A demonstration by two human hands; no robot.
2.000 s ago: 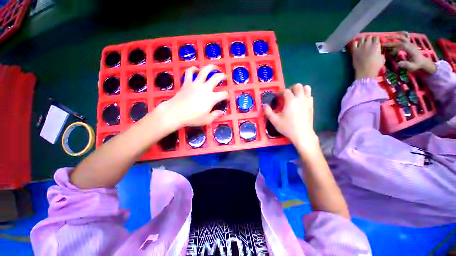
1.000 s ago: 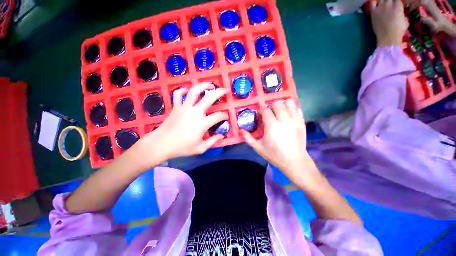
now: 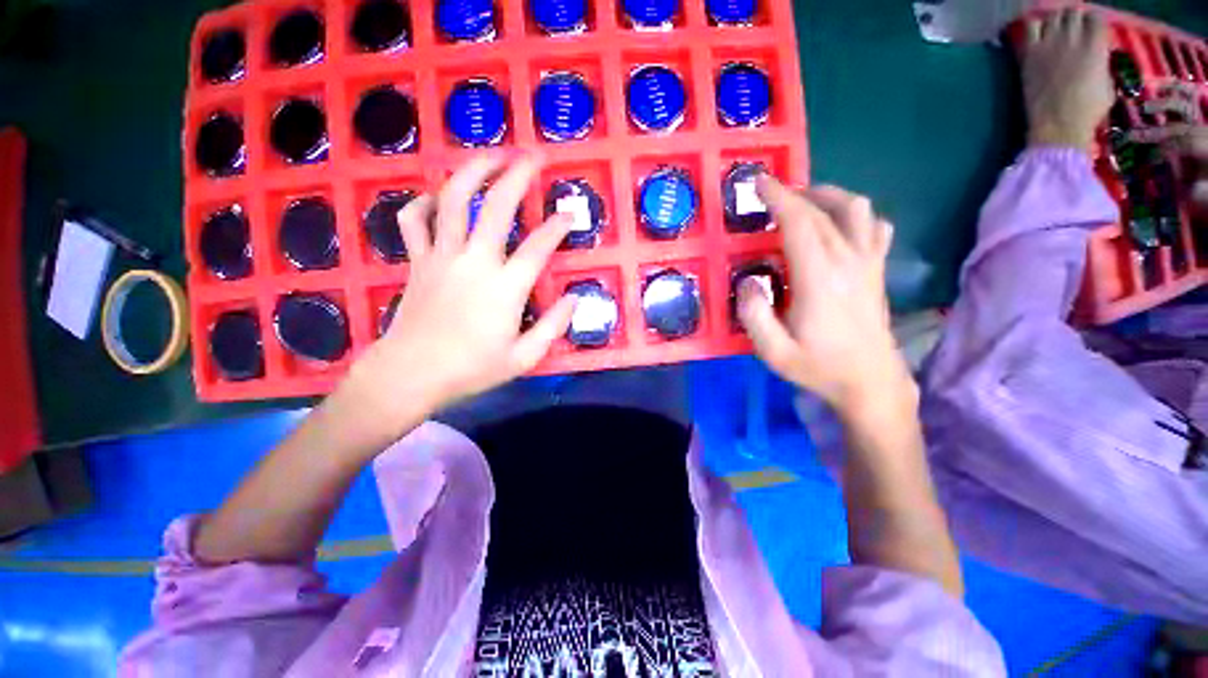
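Note:
A red-orange compartment tray (image 3: 505, 159) holds round watch heads in its pockets. Several at the left look plain black (image 3: 298, 130); several at the upper right have blue discs (image 3: 564, 106). Some lower-right ones look dark with a white patch or pale glare (image 3: 669, 303). My left hand (image 3: 457, 285) lies over the lower middle pockets, fingers spread, partly hiding a blue disc and neighbouring watch heads. My right hand (image 3: 828, 285) is at the tray's right end. Its thumb is on the dark watch head in the bottom right corner, its fingertips by the watch head above.
A tape ring (image 3: 145, 276) and a white paper slip (image 3: 80, 278) lie left of the tray. Red-orange stacked trays (image 3: 13, 318) show at the left edge. At the right, another person's hands (image 3: 1068, 80) are over a second red tray (image 3: 1102, 281).
The tray appears nearer the top of the view. My right hand has moved up from the bottom right pocket, uncovering part of its watch head. My left hand remains over the lower middle pockets.

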